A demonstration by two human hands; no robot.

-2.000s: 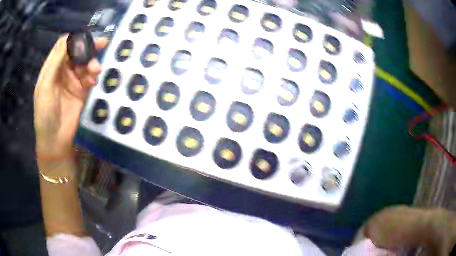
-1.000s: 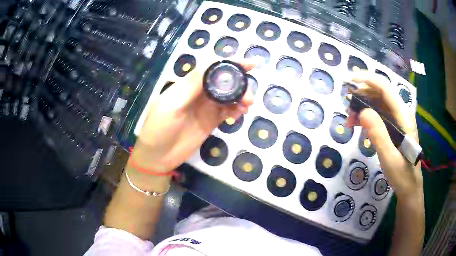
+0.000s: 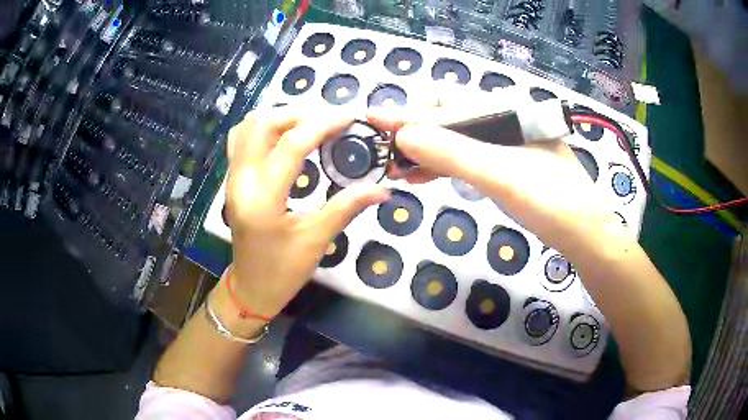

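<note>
My left hand (image 3: pixel 275 184) holds a round black unit (image 3: pixel 353 157) between thumb and fingers above the white foam tray (image 3: pixel 537 354). The unit shows a dark centre with a pale ring and pale comb-like marks on its right side. My right hand (image 3: pixel 459 156) grips a wired pen tool (image 3: pixel 492 129) with a black handle and pale band. Its tip end is at the unit's right edge; my fingers hide whether it touches. Many tray positions are black discs with gold dots; several at the right have silver-grey or bluish centres.
Clear blister trays (image 3: pixel 139 107) with small dark parts lie left of the foam tray and behind it. Red and black wires (image 3: pixel 631 152) run from the tool to the right. A green mat (image 3: pixel 685 262) with yellow and blue lines shows at right, beside brown cardboard (image 3: pixel 726 123) and stacked sheets (image 3: pixel 730 344).
My left hand has moved left and down and turned the unit. My right hand has moved left with the tool, bringing its tip end to the unit. The wires now show more fully.
</note>
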